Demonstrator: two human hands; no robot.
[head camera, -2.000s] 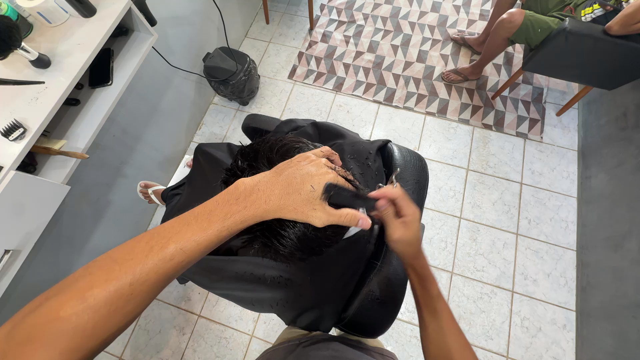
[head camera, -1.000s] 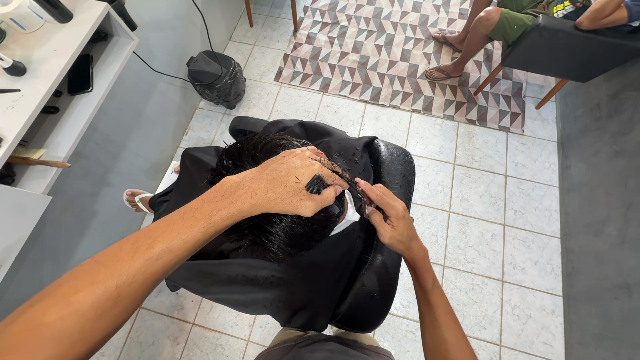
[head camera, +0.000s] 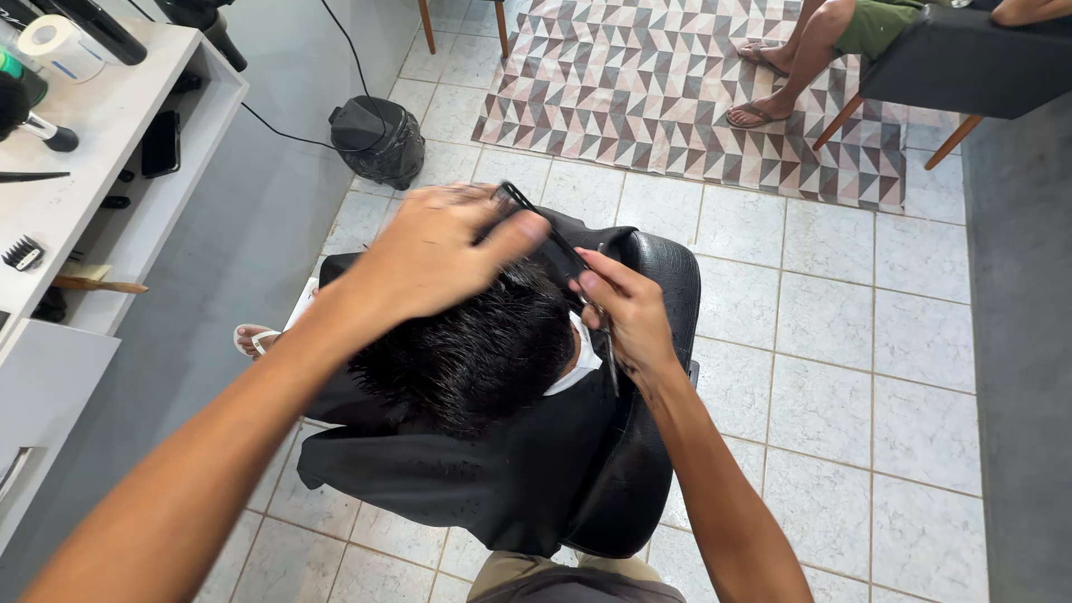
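A person with dark wet-looking hair (head camera: 469, 352) sits in a black padded chair (head camera: 670, 276), draped in a black cape (head camera: 435, 477). My left hand (head camera: 452, 251), blurred, is above the far left part of the head, its thumb beside the end of a black comb (head camera: 523, 199); whether it grips anything is unclear. The fingers of my right hand (head camera: 624, 310) hold the other end of the comb, right of the head. Metal scissors (head camera: 611, 360) are also in my right hand, the blades pointing down along the palm. A white collar (head camera: 579, 360) shows at the neck.
A white counter (head camera: 126, 126) at left bears a brush (head camera: 50, 130), a clipper guard (head camera: 23, 251) and bottles. Its shelf holds a phone (head camera: 161, 144). A black bin (head camera: 377, 141) stands by the wall. Another person's legs (head camera: 808, 59) rest on a patterned rug (head camera: 620, 92).
My left hand has lifted off the hair and moved away from my right hand. The comb, earlier in my left hand, is now held in my right hand too.
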